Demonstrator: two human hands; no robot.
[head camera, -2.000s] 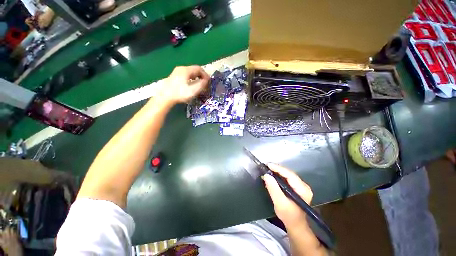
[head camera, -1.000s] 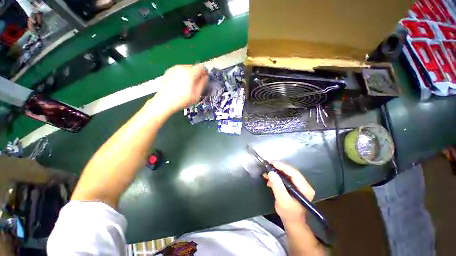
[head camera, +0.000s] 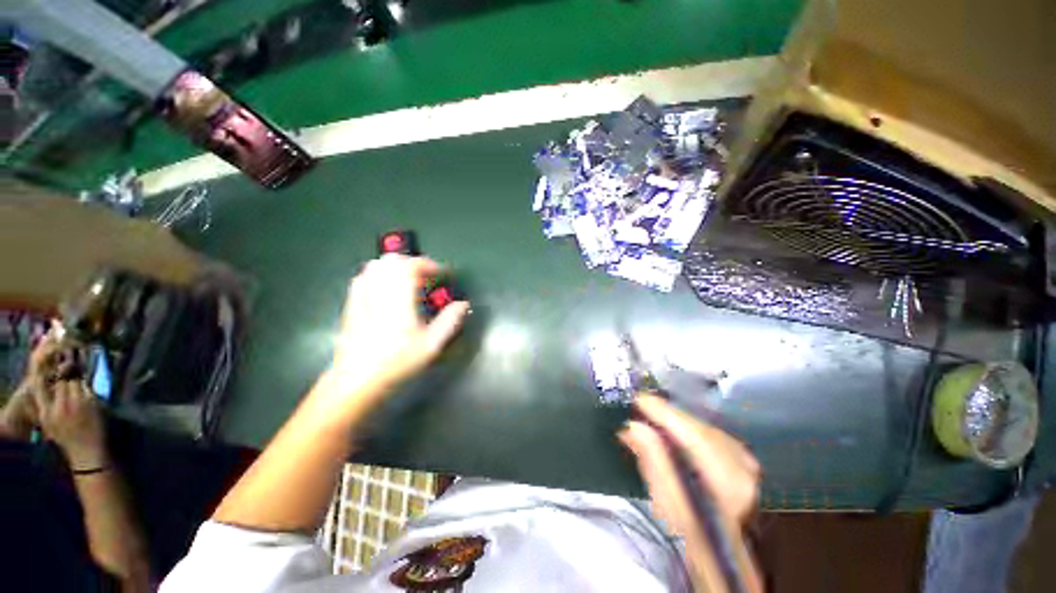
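Observation:
My left hand (head camera: 388, 319) is low over the bench, thumb and fingers around a black housing with a red round face (head camera: 438, 297). A second such housing (head camera: 396, 242) lies just beyond the fingertips. My right hand (head camera: 701, 463) holds a blurred soldering iron (head camera: 695, 492) like a pen. A small blue and white circuit board (head camera: 611, 368) lies singly on the bench at the iron's tip end. Whether the tip touches it is unclear. A pile of boards (head camera: 631, 191) lies beyond, left of the fan.
The fume extractor fan (head camera: 851, 214) stands at right before cardboard (head camera: 926, 70). A yellow-green tub (head camera: 984, 414) and a black cord are at far right. A phone (head camera: 237, 127) is upper left; a neighbour's hands (head camera: 64, 400) are at left. A tray (head camera: 382, 510) is below the bench edge.
The view has swung left. My left hand has left the board pile and come to the housings. A single board now lies by the iron, still in my right hand.

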